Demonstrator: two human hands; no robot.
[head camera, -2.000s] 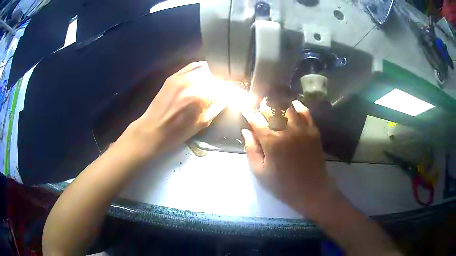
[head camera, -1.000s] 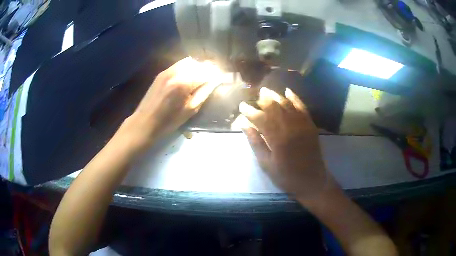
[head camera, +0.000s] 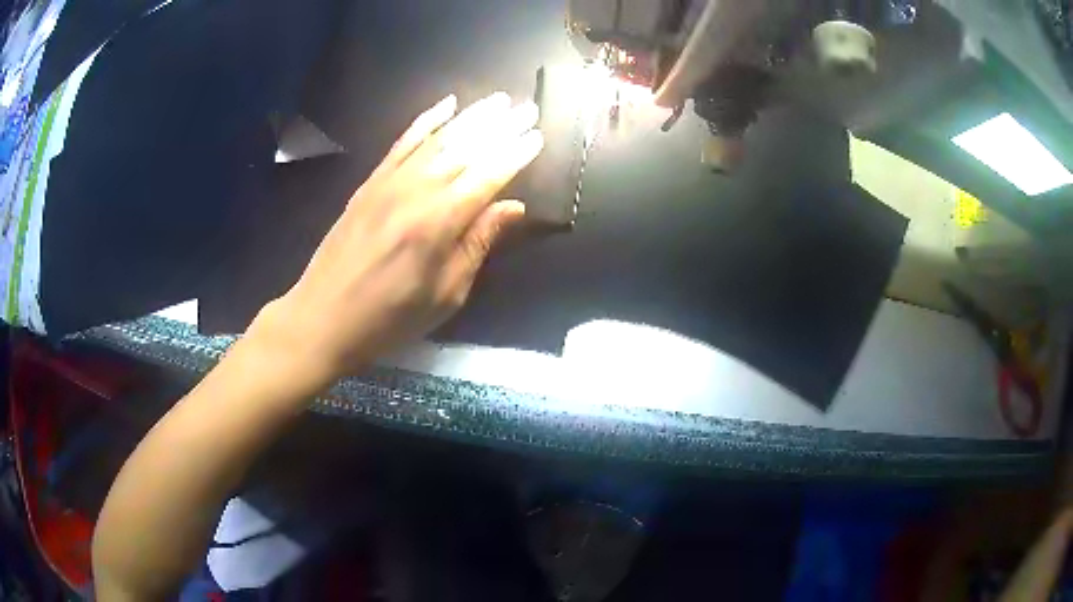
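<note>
A large black garment panel (head camera: 718, 271) lies under the machine and over the white table. A small black strip (head camera: 548, 176) with a pale line along its right edge lies on it, its top end in the lamp glare by the needle (head camera: 614, 88). My left hand (head camera: 412, 223) lies flat on the panel, palm down, fingertips beside the strip's left edge, gripping nothing visible. The glare hides the needle area. My right hand is out of the picture; only a bit of skin, likely my right forearm, shows at the lower right edge.
Scissors with red and yellow handles (head camera: 1019, 398) lie at the right. Black panels (head camera: 141, 188) cover the left of the table. A pale machine knob (head camera: 845, 47) is at the upper right. The green table edge (head camera: 530, 421) curves in front, above my dark lap.
The panel now lies spread farther right and forward, with the strip visible on it. My left hand has flattened beside the strip. My right hand has left the needle area and the picture.
</note>
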